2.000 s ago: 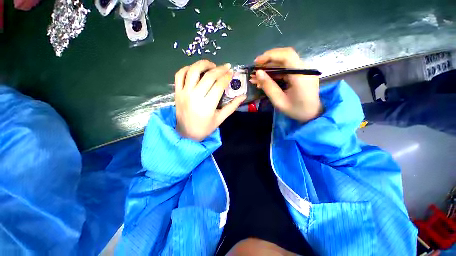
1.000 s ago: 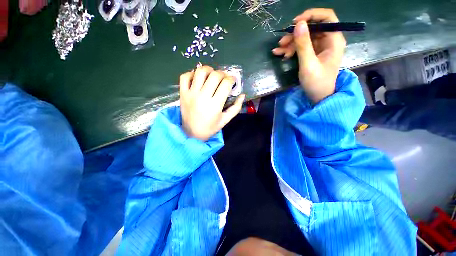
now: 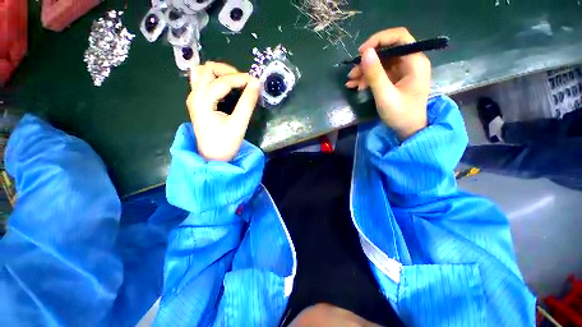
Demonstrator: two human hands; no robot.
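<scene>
My left hand [image 3: 220, 108] pinches the left edge of a white rounded lens module [image 3: 277, 83] between thumb and a finger. The module's dark round centre faces up, and it covers part of the scatter of tiny white pieces [image 3: 260, 57]. Another finger of my left hand reaches close to the lowest module of the stack [image 3: 187, 56]; whether it touches cannot be told. My right hand [image 3: 405, 86] holds slim black tweezers [image 3: 415, 47], tip pointing left over the mat, apart from the module.
A silvery heap of small pieces [image 3: 107, 48] lies left of the stack. Thin gold-brown wires [image 3: 326, 16] lie beyond the scatter. Another module [image 3: 235, 14] sits at the top. Red trays [image 3: 67, 11] are at the top left. A blue sleeve [image 3: 64, 191] of a person is at my left.
My left hand has moved left and away from the bench edge, bringing the module up to the scatter. My right hand moved away from the module with the tweezers. The view shifted slightly.
</scene>
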